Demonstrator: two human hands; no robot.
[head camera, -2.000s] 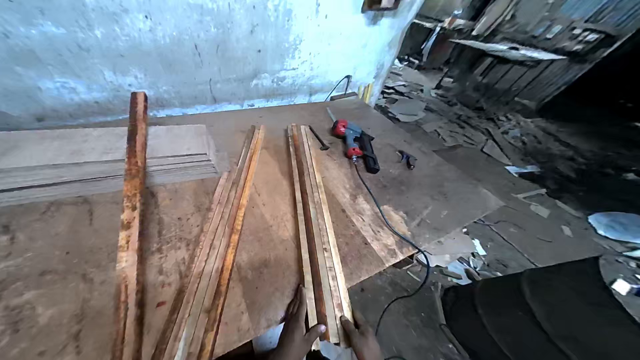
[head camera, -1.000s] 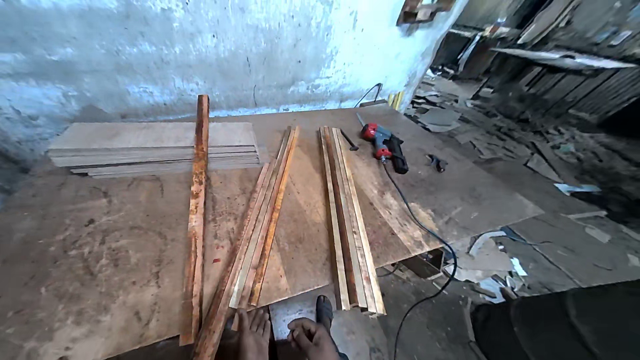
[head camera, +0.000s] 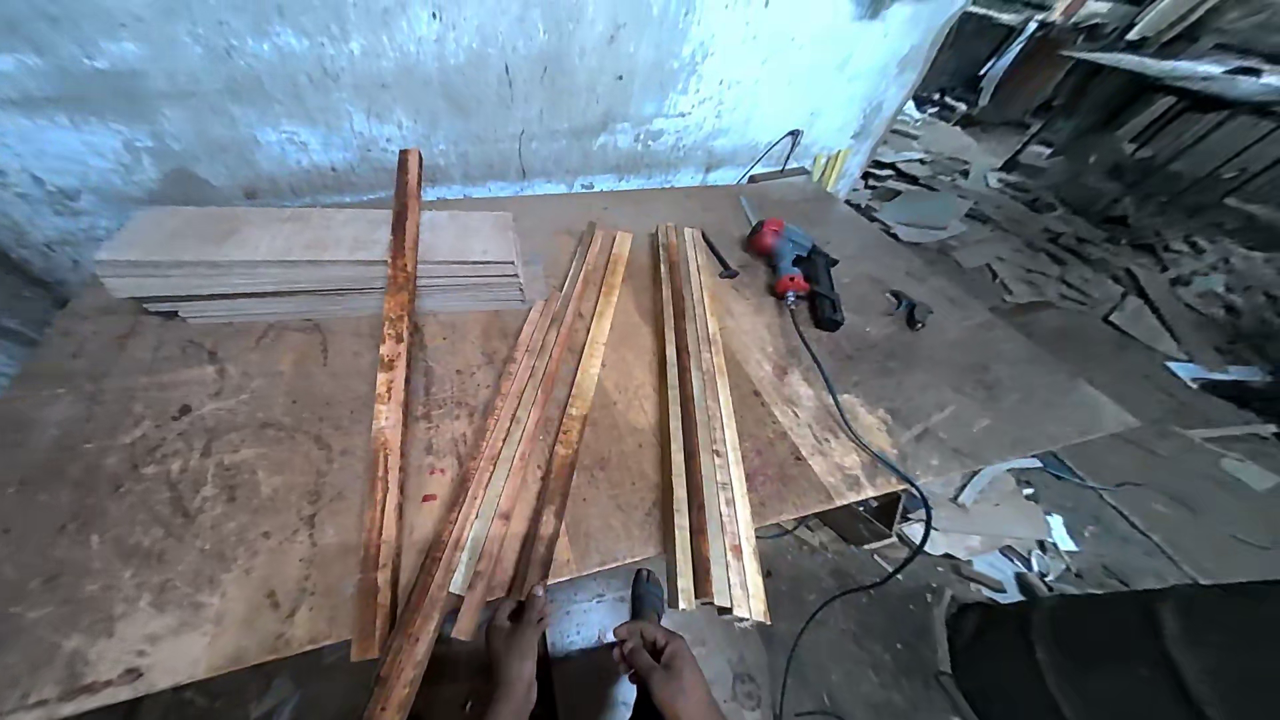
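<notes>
My left hand (head camera: 517, 640) is at the table's front edge, its fingers at the near end of a wooden strip in the middle group of wooden strips (head camera: 535, 430); whether it grips the strip is unclear. My right hand (head camera: 655, 655) is held just off the edge, fingers curled, near a dark shoe (head camera: 647, 595). Right of the middle group, several wooden strips (head camera: 705, 430) lie side by side, their ends past the edge. Farther left, a single reddish-brown strip (head camera: 395, 360) rests across a stack of flat boards (head camera: 250, 240).
A red and grey pneumatic nailer (head camera: 795, 265) with a dark hose (head camera: 860, 420) lies on the wooden table (head camera: 230, 450), near a black rod-like tool (head camera: 720, 255) and a small dark object (head camera: 908, 310). A black drum-like object (head camera: 1110, 650) stands at lower right. Scraps litter the floor.
My hands have moved left from the near ends of the right-hand strips. One strip of the middle group now lies more apart from the others. The view has shifted left.
</notes>
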